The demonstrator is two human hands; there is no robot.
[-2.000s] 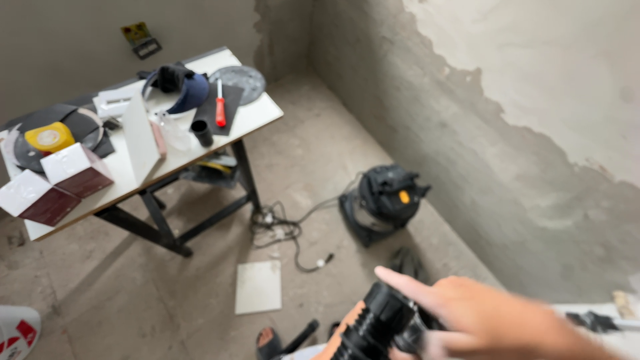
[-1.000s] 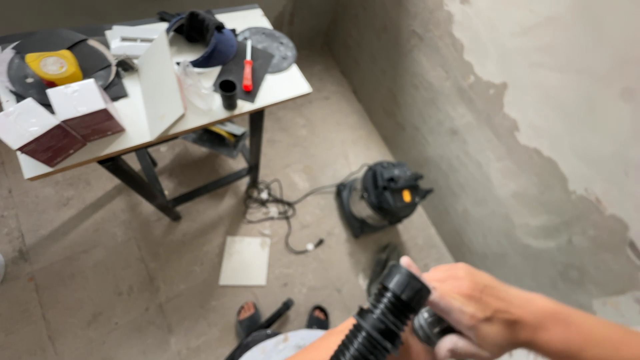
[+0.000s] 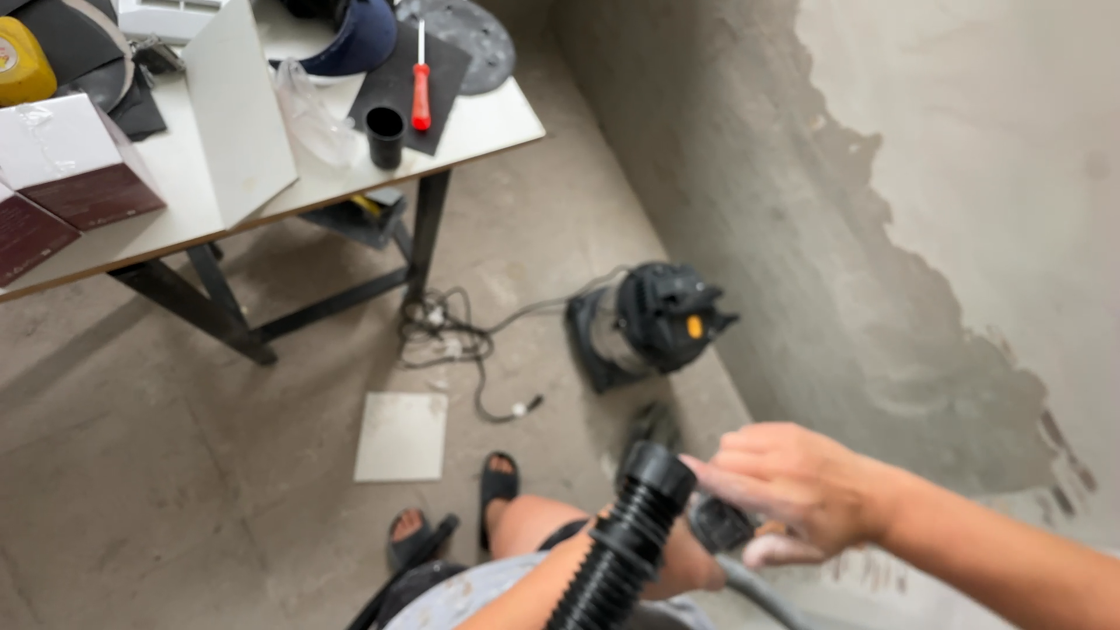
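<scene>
A black corrugated hose (image 3: 612, 556) rises from the bottom of the view to a smooth end cuff (image 3: 659, 472). My right hand (image 3: 796, 494) is beside the cuff, its index fingertip at the rim and its thumb lower and apart. Just below that finger is a black round part (image 3: 719, 522); whether any hand grips it is unclear. My left forearm runs up behind the hose, which hides most of the left hand. A grey hose (image 3: 761, 595) curves away at the lower right.
A black shop vacuum (image 3: 652, 324) stands near the wall, by tangled cable (image 3: 455, 337). On the floor lies a pale square tile (image 3: 401, 437). The table (image 3: 503, 127) bears a red-handled screwdriver (image 3: 421, 96), a black cup-shaped piece (image 3: 385, 137), boxes (image 3: 79, 162) and a yellow tape measure (image 3: 22, 66).
The view has shifted, showing more of my legs and sandals. The hose cuff stays near my right hand, whose index finger is now at its rim.
</scene>
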